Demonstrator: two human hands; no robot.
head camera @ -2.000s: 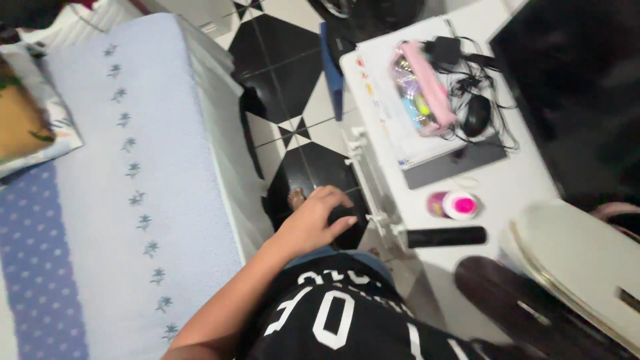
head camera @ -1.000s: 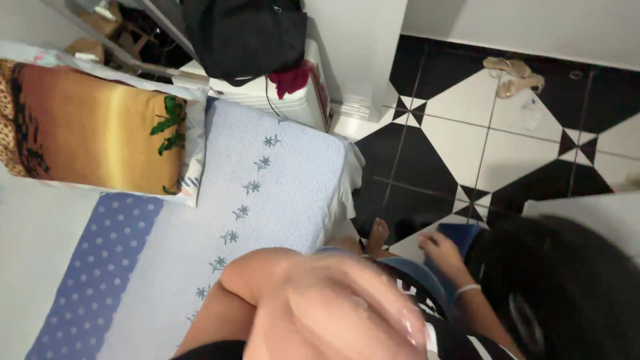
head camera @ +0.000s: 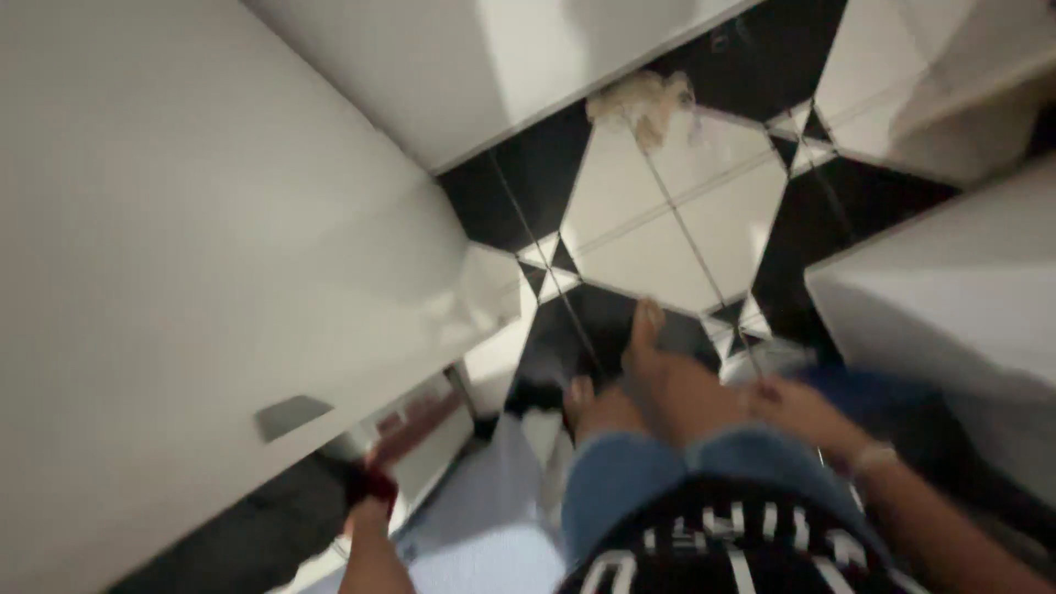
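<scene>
My left hand (head camera: 367,516) is at the lower left, blurred, at a dark red cloth (head camera: 378,485) beside a black bag or cloth (head camera: 256,528). Whether its fingers grip the red cloth cannot be told. My right hand (head camera: 788,408), with a light band at the wrist, hangs low beside my bare leg, near a blurred blue thing (head camera: 866,392). Nothing distinct shows in it, and its fingers are too blurred to read. The light blue bed cover (head camera: 487,549) lies between my left hand and my denim shorts.
A large white panel (head camera: 206,214) with a grey recess or handle (head camera: 293,417) fills the left. Beige sandals (head camera: 648,103) lie on the black and white tiled floor (head camera: 660,206) by the far wall. White furniture (head camera: 949,280) stands at the right.
The view has swung away from the desk, past the bed, to the floor and the white panel. My left hand, large over the bed a second ago, is now at the red cloth.
</scene>
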